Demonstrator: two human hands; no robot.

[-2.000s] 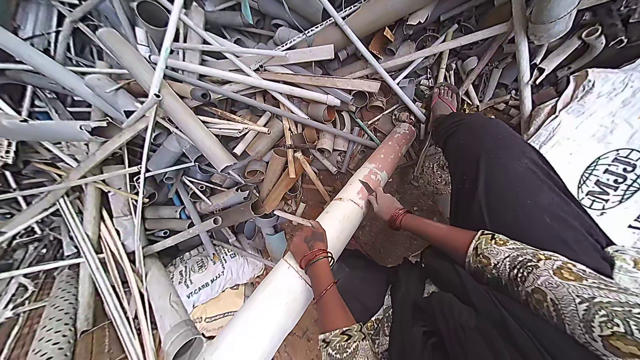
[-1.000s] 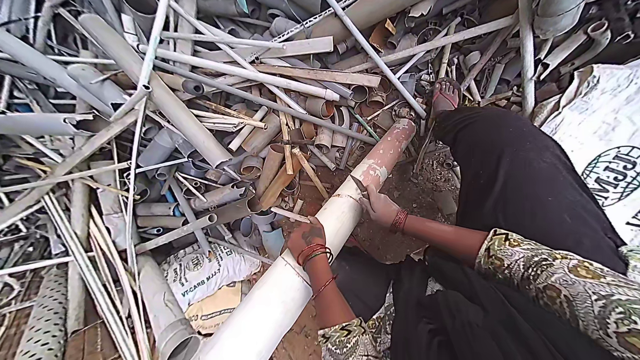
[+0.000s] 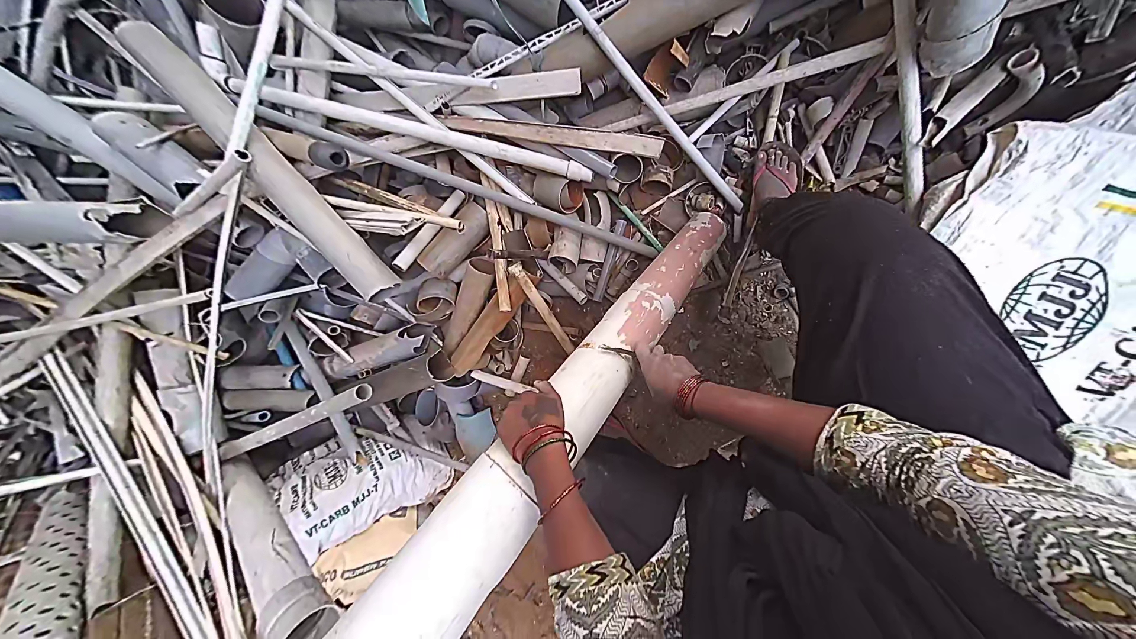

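Note:
A long white plastic pipe (image 3: 497, 515) with a reddish, peeling far section (image 3: 674, 275) slants across the ground between my hands. My left hand (image 3: 534, 415) rests with curled fingers against its left side. From beside those fingers a short pale stick (image 3: 503, 382) juts to the left; whether they grip it cannot be told. My right hand (image 3: 664, 373) is at the pipe's right side, its fingertips by a thin dark strip (image 3: 611, 350) lying across the pipe where white meets red. Whether this strip is a blade or part of the joint is unclear.
A tangled heap of grey pipes (image 3: 257, 160), strips and fittings covers the left and back. A printed white sack (image 3: 359, 488) lies at lower left, a larger one (image 3: 1047, 240) at right. My sandalled foot (image 3: 776, 173) is near the pipe's far end.
My right hand has shifted slightly beside the joint, its fingers less over the pipe than at first. My left hand stays at about the same spot on the pipe.

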